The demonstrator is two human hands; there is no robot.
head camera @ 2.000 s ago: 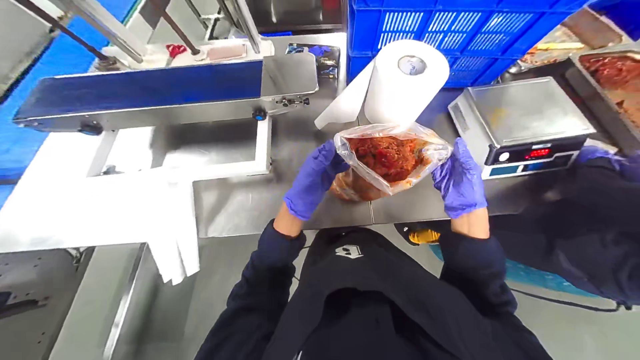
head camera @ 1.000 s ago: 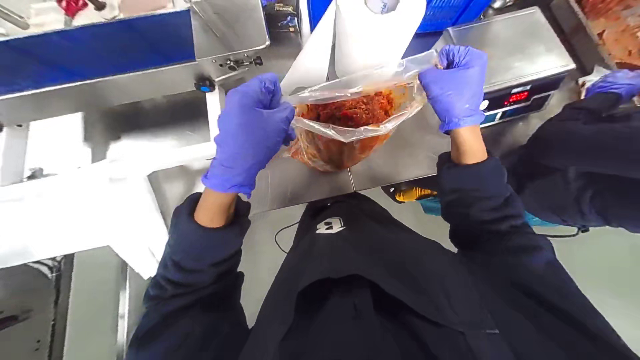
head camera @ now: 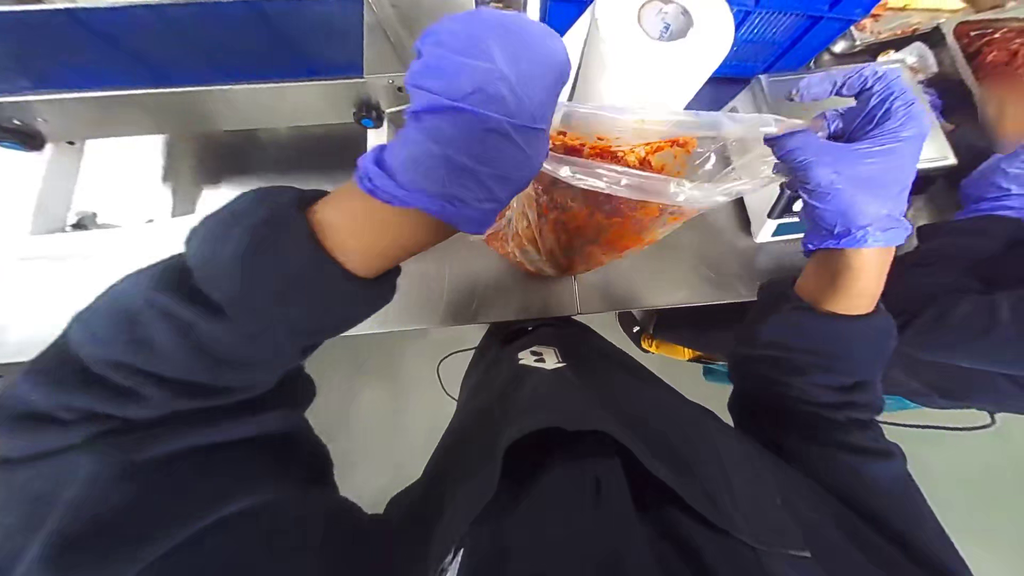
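Note:
A clear plastic bag of red, sauce-coated food rests its lower end on or just above the front of the steel table. My left hand, in a purple glove, is closed on the bag's left rim; its fingertips are hidden. At the right, my right hand, also gloved, pinches the stretched corner of the rim between thumb and finger. The bag's mouth is pulled wide between both hands. Behind it stands a large white roll of sheet material.
A sealing machine with a blue conveyor belt stands at the left. Behind my right hand is a digital scale. Blue plastic crates and a metal tray of red food are at the back. A co-worker's gloved hand is at the right edge.
My hands have moved farther apart, and the bag's mouth is stretched wider and flatter between them. The view has moved closer to the bag.

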